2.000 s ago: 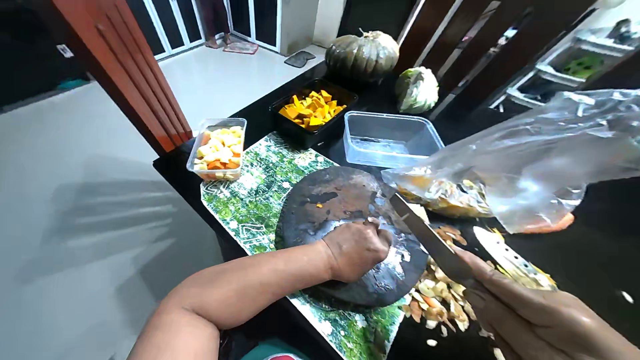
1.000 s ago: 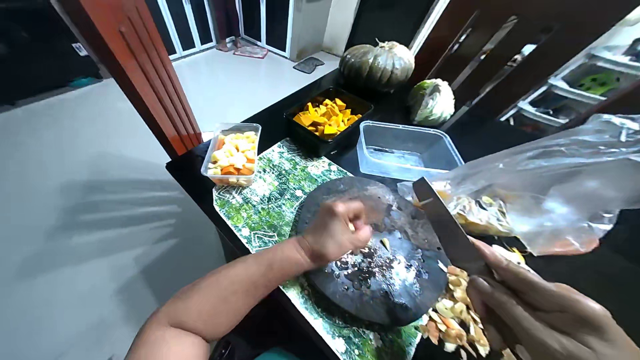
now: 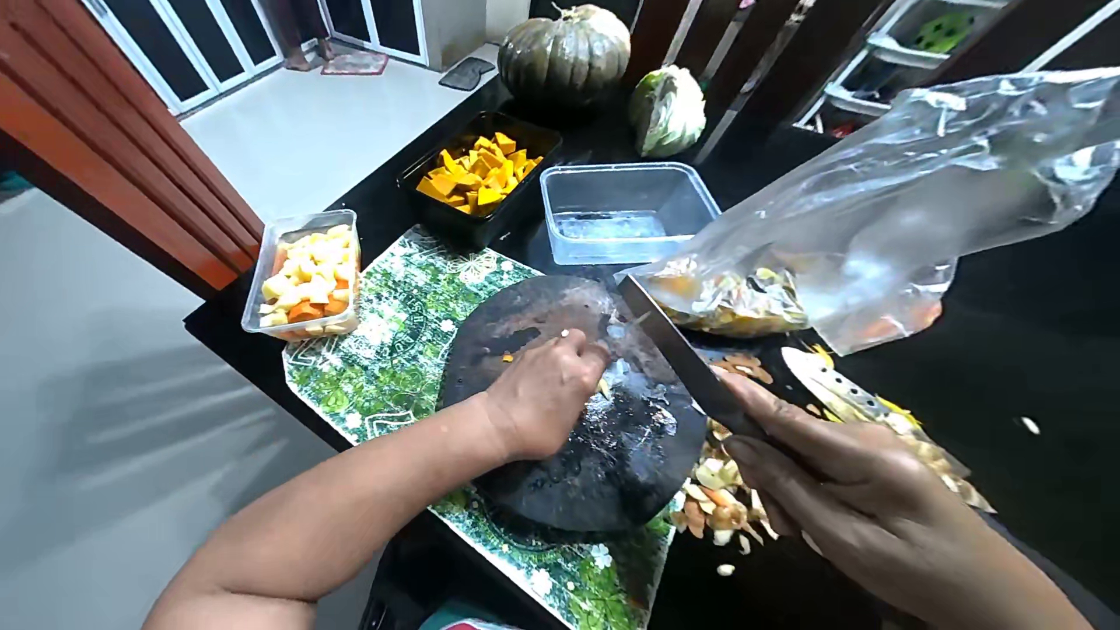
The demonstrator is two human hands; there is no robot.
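My left hand [image 3: 551, 389] is curled low over the dark round chopping board [image 3: 604, 490]; whether its fingers pinch something cannot be told. Small bits lie beside its fingertips on the board. In my right hand [image 3: 831, 481] is a wide-bladed knife [image 3: 682, 354], its blade slanting up and left over the board's right edge. The board rests on a green and white patterned mat [image 3: 394, 306]. Vegetable peelings [image 3: 722, 499] lie to the right of the board, partly beneath my right hand.
Behind the board stand a clear plastic container [image 3: 630, 214], a black tray of cut squash [image 3: 481, 175], a whole squash [image 3: 564, 52] and a cabbage [image 3: 669, 109]. A tub of diced vegetables [image 3: 311, 280] is at left. A plastic bag [image 3: 875, 219] and a slotted peeler or knife blade [image 3: 853, 394] lie at right.
My left hand, raised and blurred over the board a second ago, is now lower and near its surface. My right hand still holds the knife beside the board.
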